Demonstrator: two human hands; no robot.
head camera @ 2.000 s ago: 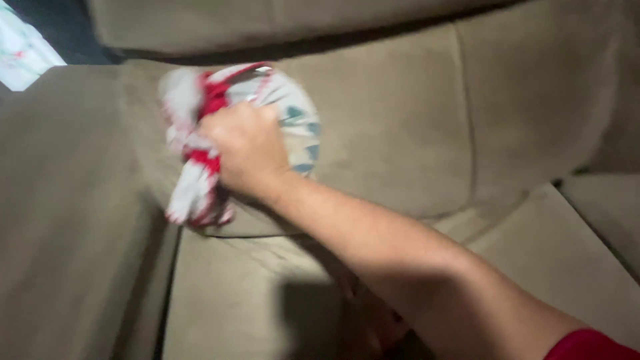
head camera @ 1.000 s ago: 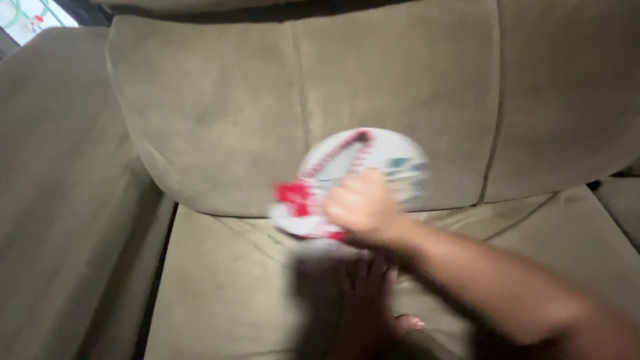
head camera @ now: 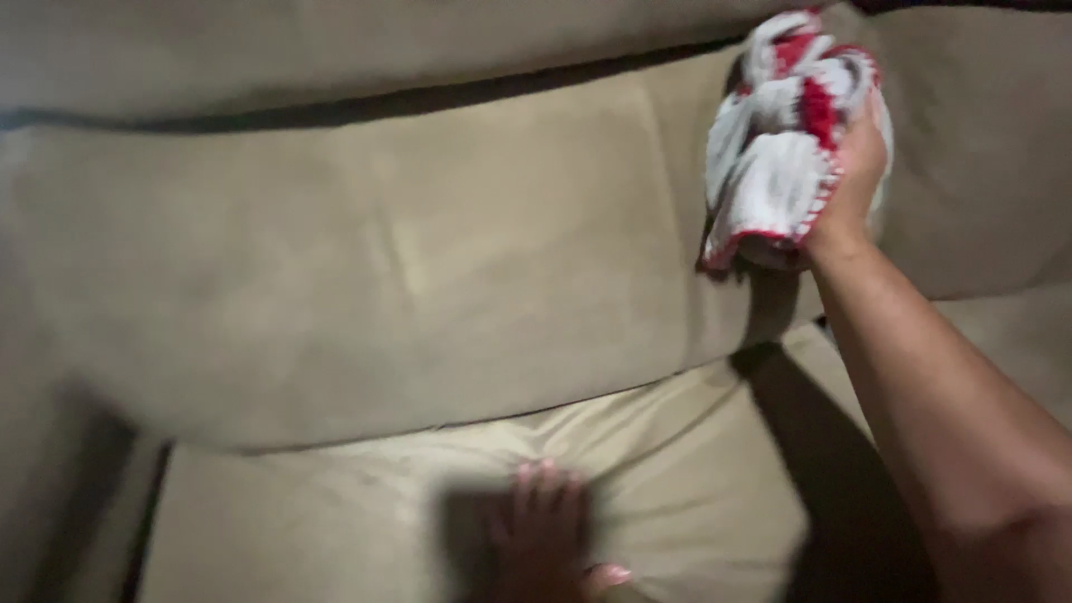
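A white and red cloth (head camera: 775, 180), bunched up, is gripped in my right hand (head camera: 858, 167) at the upper right, against the right part of the sofa's back cushion (head camera: 519, 234). A pale rounded edge shows behind the cloth and hand; earlier views show it as a round, pale, patterned thing, and what it is cannot be told. My left hand (head camera: 548, 523) presses flat on the beige seat cushion (head camera: 318, 511) near the bottom middle, fingers spread and partly in shadow, with creases in the fabric around it.
The sofa's armrest (head camera: 42, 469) rises at the left edge. Above the back cushion runs a dark gap under an upper padded part (head camera: 335, 50). Another back cushion section (head camera: 980, 167) lies at the right. A dark shadow falls across the seat below my right arm.
My right hand has moved with the cloth from the left part of the back cushion, past its lower middle, to its upper right. The left hand stays on the seat.
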